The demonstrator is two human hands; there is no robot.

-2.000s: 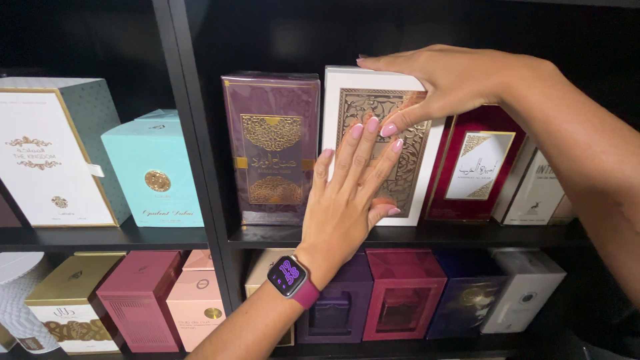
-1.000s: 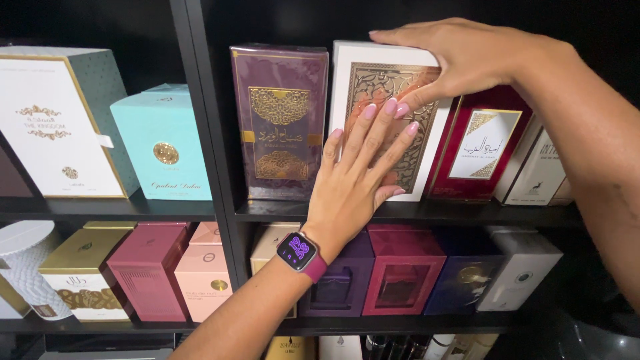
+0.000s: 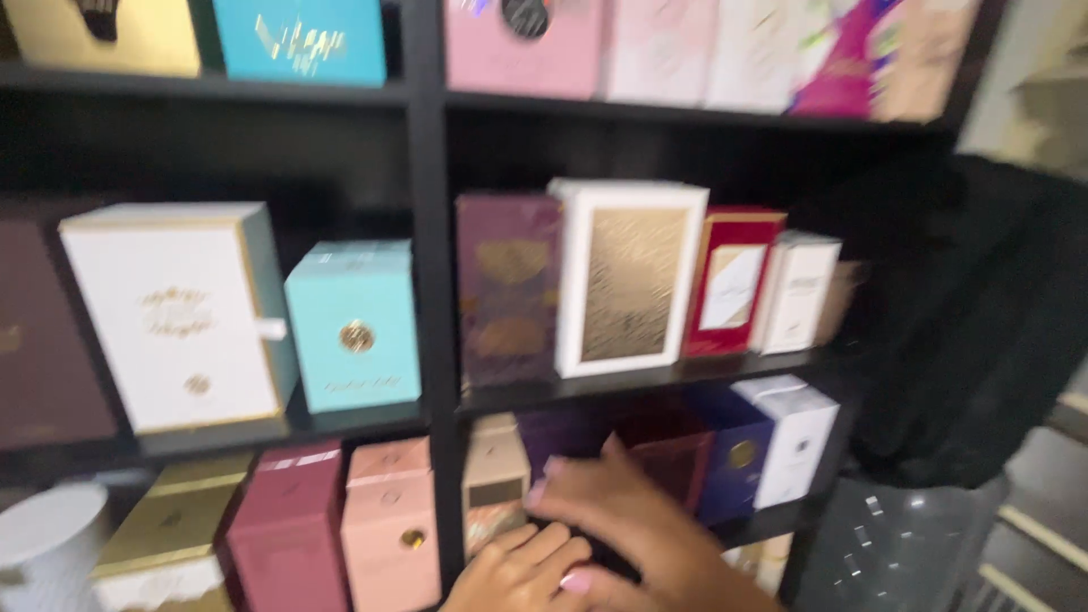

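The frame is blurred. My left hand is low at the bottom centre with its fingers curled. Just right of it and partly over it, my right hand reaches toward the lower shelf, its fingertips before a dark purple box. A dark area lies between the right fingers and thumb; whether either hand grips anything is unclear. Beside the fingertips stands a beige box. Above, upright on the middle shelf, are a purple box, a white box with a gold patterned panel and a red box.
A black upright divider splits the shelving. Left of it stand a white and gold box, a turquoise box and a salmon box. Dark blue and white boxes stand lower right. Black fabric hangs at the right.
Both hands have left the white box with the gold panel and moved down to the lower shelf area. The view has shifted, now showing the upper shelf.
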